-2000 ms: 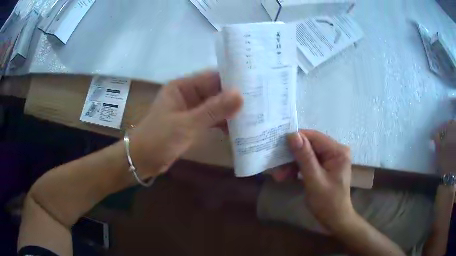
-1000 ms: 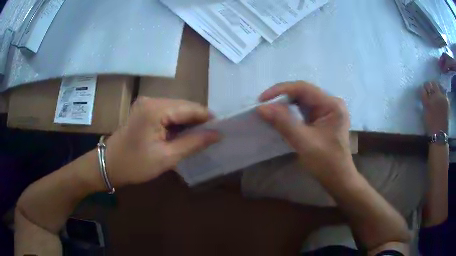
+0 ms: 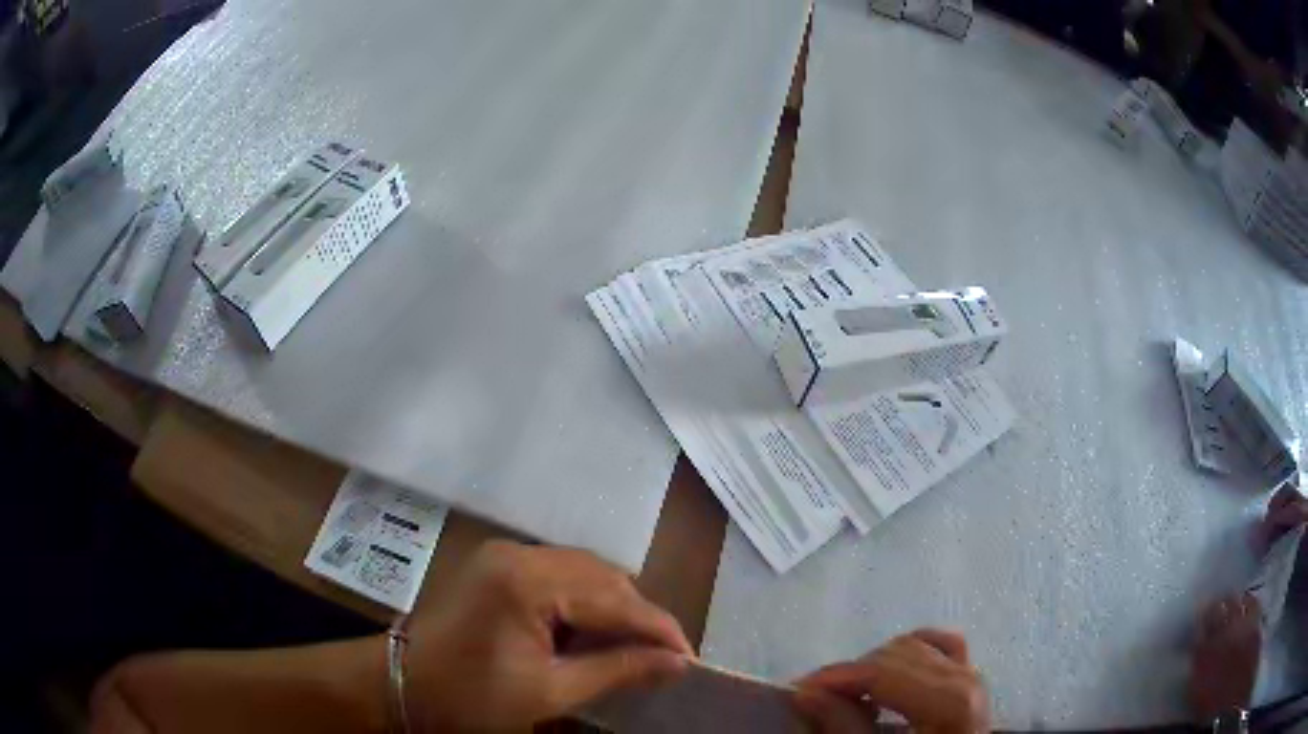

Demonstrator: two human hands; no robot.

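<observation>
My left hand (image 3: 538,638) and my right hand (image 3: 904,688) are at the bottom edge of the view, each pinching one end of a folded leaflet (image 3: 717,703). The leaflet's lower part is cut off by the picture's edge. Ahead, a fanned stack of unfolded instruction sheets (image 3: 775,480) lies on the white foam sheet. A white product box (image 3: 897,341) rests on top of the stack. A printed white slip (image 3: 377,542) lies on the brown carton ledge left of my left hand.
Paired product boxes (image 3: 309,237) stand at left, with more (image 3: 132,273) further left. Another box (image 3: 1251,416) is at right beside a neighbour's hands (image 3: 1229,653). A gap between foam sheets (image 3: 560,215) shows brown cardboard (image 3: 686,552). More papers (image 3: 1262,187) lie at upper right.
The view has tilted up, so the sheet stack, its box and the left boxes show more fully. The once broad paper is now a narrow folded strip, low in view between my hands.
</observation>
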